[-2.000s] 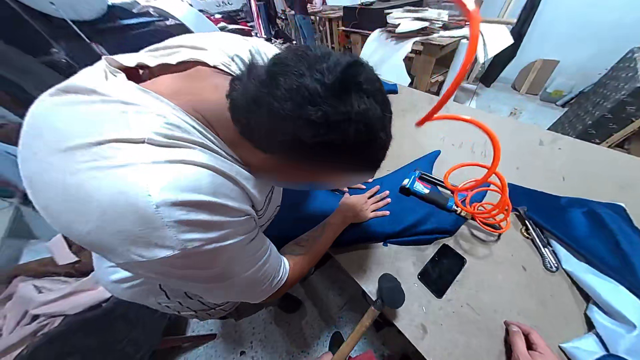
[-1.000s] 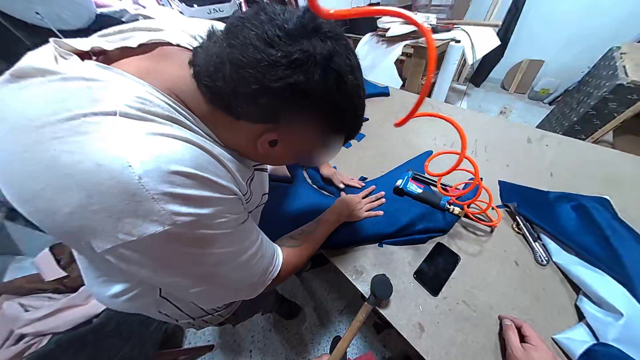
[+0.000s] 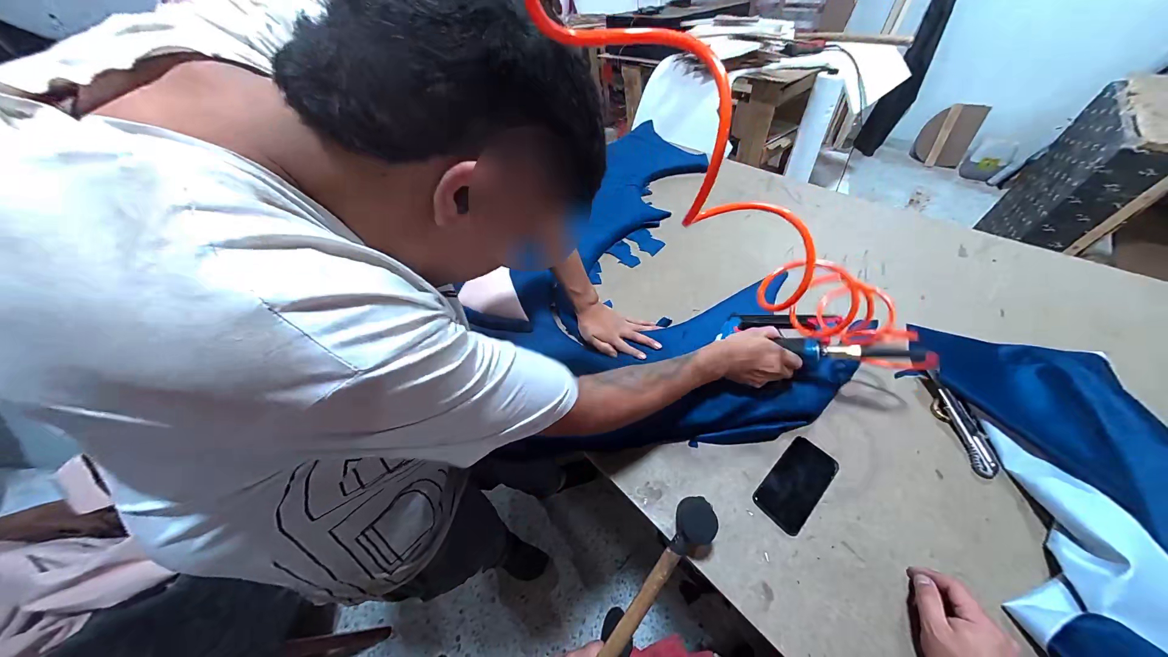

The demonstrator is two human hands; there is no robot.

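My left hand [image 3: 586,650], barely in view at the bottom edge, is on the wooden handle of a black-headed rubber mallet [image 3: 696,522]. The mallet's head is beside the table's near edge. My right hand [image 3: 958,616] lies on the tabletop at the lower right, holding nothing that I can see. A black smartphone [image 3: 796,485] lies between the mallet and my right hand. Across the table, a co-worker [image 3: 301,301] in a light T-shirt presses one palm on blue fabric [image 3: 693,401] and grips a pneumatic staple gun [image 3: 798,349] with the other hand.
An orange coiled air hose [image 3: 721,109] hangs over the wooden table [image 3: 894,511]. A utility knife [image 3: 967,429] lies by more blue fabric [image 3: 1049,392] and pale blue fabric [image 3: 1104,547] on the right. A black patterned box-like piece [image 3: 1058,173] stands behind the table.
The co-worker's hand has moved from the blue fabric to the staple gun and taken hold of it. My right hand still rests on the table, and the mallet stays beside its edge.
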